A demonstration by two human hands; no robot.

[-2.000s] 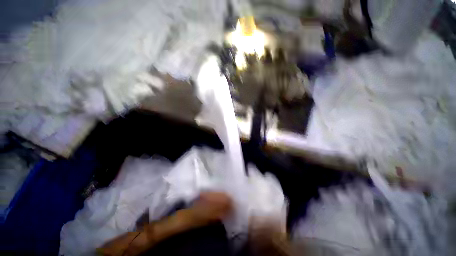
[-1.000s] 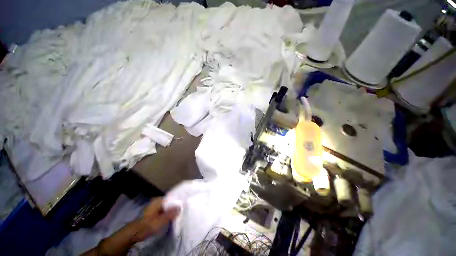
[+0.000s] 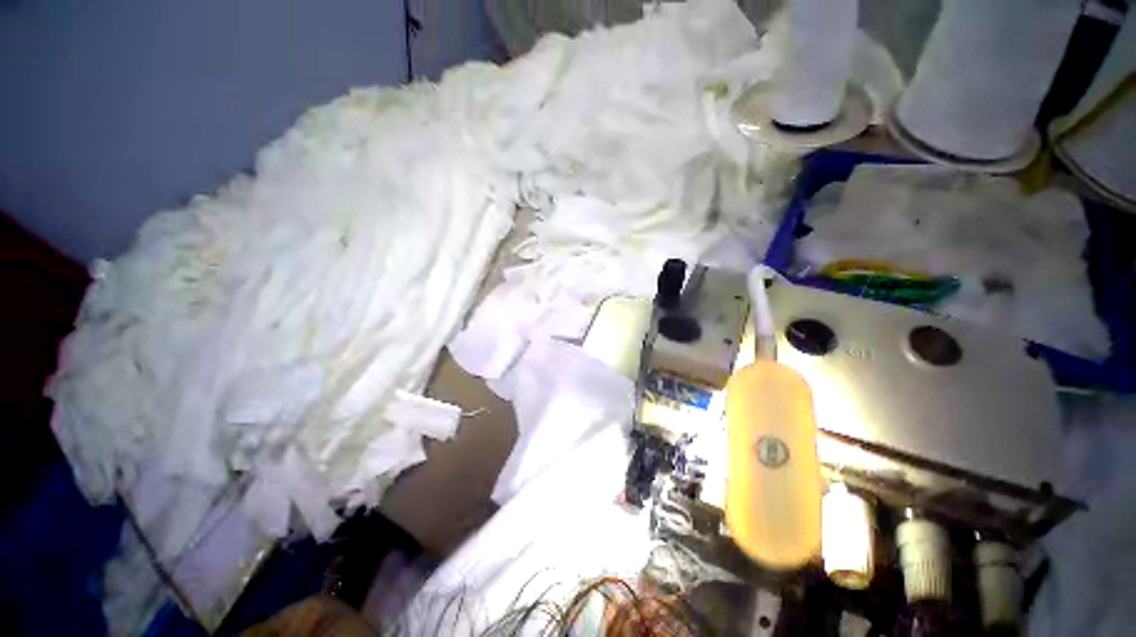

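Observation:
A white fabric piece [image 3: 548, 523] lies across the machine bed at the left of the needle area [image 3: 660, 467], brightly lit, and runs down past the bottom edge. A pale metal overlock machine [image 3: 885, 361] stands at the right with a yellowish guard [image 3: 770, 479] on its front. My left hand [image 3: 305, 618] is cut off by the bottom edge; its fingers and any grip are hidden. My right hand cannot be made out; fine dark and reddish strands blur the bottom centre.
A big heap of white pieces [image 3: 287, 299] covers the left and back. A blue tray [image 3: 789, 224] with white cloth and green and yellow bits stands behind the machine. White thread cones [image 3: 984, 75] stand at the back right. Ribbed tension knobs [image 3: 924, 560] line the machine front.
The view has shifted and the machine top now shows fully. My left hand, seen pinching the white piece one second ago, is now mostly below the frame. The piece's lower part lies nearer the needle.

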